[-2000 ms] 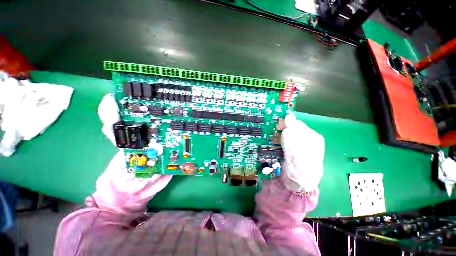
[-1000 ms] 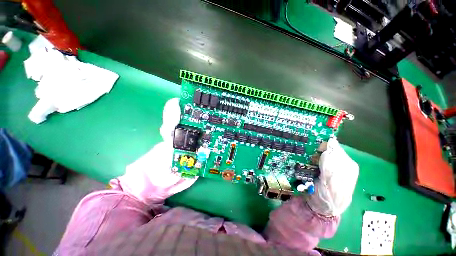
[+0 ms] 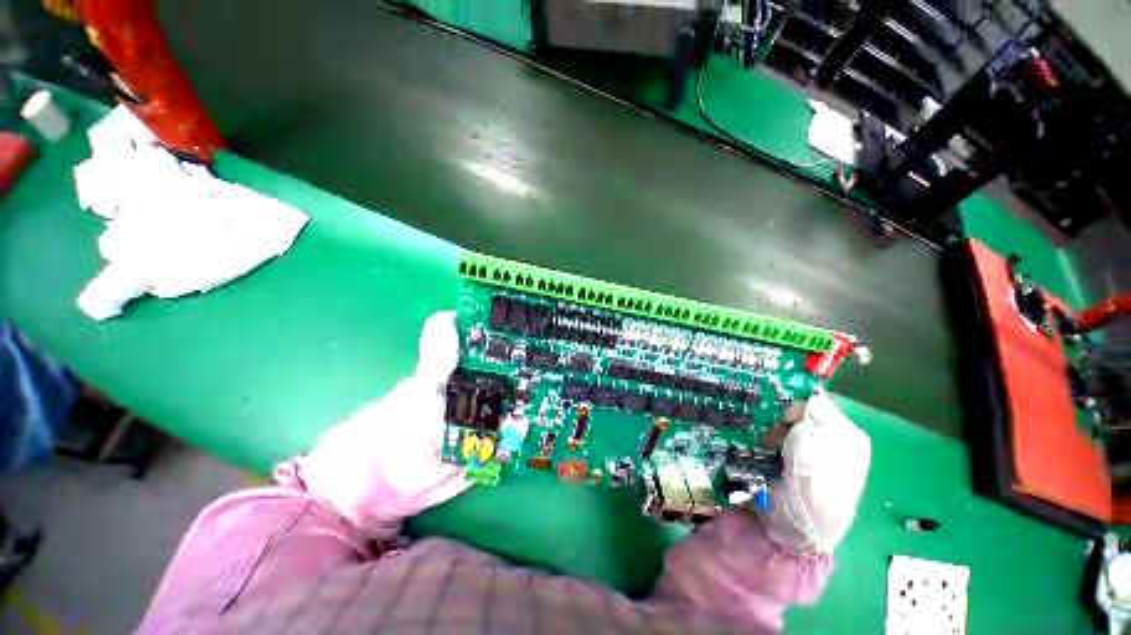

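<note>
A large green circuit board [image 3: 620, 397] is held up over the green bench, component side towards me. A light-green terminal block strip [image 3: 645, 301] runs along its far edge, with a small red block [image 3: 829, 356] at the right corner. My left hand [image 3: 416, 409], in a white glove, grips the board's left edge. My right hand [image 3: 824, 478], also white-gloved, grips the right edge. The fingers under the board are hidden.
Green bench mat [image 3: 310, 335]; dark conveyor belt [image 3: 496, 174] beyond. White crumpled cloth [image 3: 180, 223] at left, by a red-orange post [image 3: 146, 77]. At right, a red-orange mat [image 3: 1036, 385], a small black piece [image 3: 920, 525] and a dotted white card [image 3: 926, 598].
Both hands and the board have shifted right in the picture since two seconds ago, and lower since one second ago. The board's far edge appears more tilted away. The surroundings have also shifted in view.
</note>
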